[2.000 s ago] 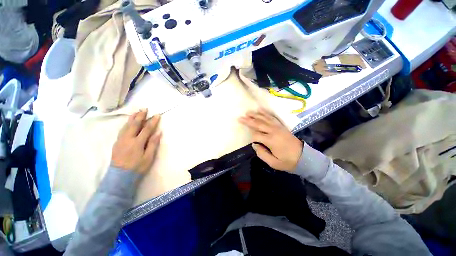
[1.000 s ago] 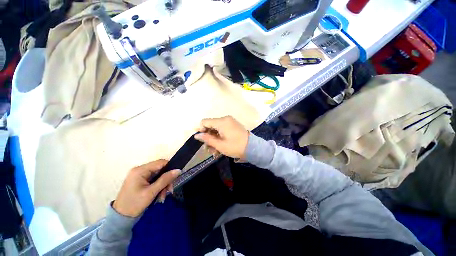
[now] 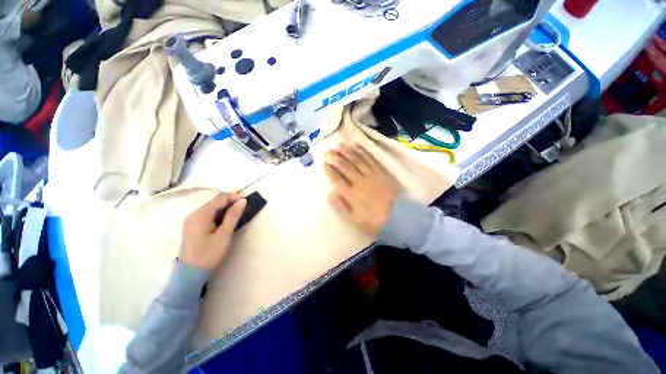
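Note:
A large beige garment panel (image 3: pixel 285 234) lies flat on the table below the sewing machine (image 3: pixel 307 73). My left hand (image 3: pixel 210 230) holds a short black strip (image 3: pixel 252 209) between thumb and fingers, over the panel's left part. The strip's upper end sticks out past the fingertips; the rest is mostly hidden by the hand. My right hand (image 3: pixel 361 188) lies on the panel, palm down, fingers slightly apart, slightly blurred, holding nothing that I can see. Its fingertips are to the right of the presser foot (image 3: pixel 296 150).
Black cloth pieces (image 3: pixel 416 109) partly cover scissors with yellow and green handles (image 3: pixel 442 139). A brown cardboard piece (image 3: pixel 478 98) bears a small metal tool. Beige garments (image 3: pixel 139 124) heap behind the machine at left; another beige bundle (image 3: pixel 584 212) hangs at right.
The black strip, held in both hands near the table's front edge one second ago, is now in my left hand only, farther in. My right hand let go and moved onto the panel.

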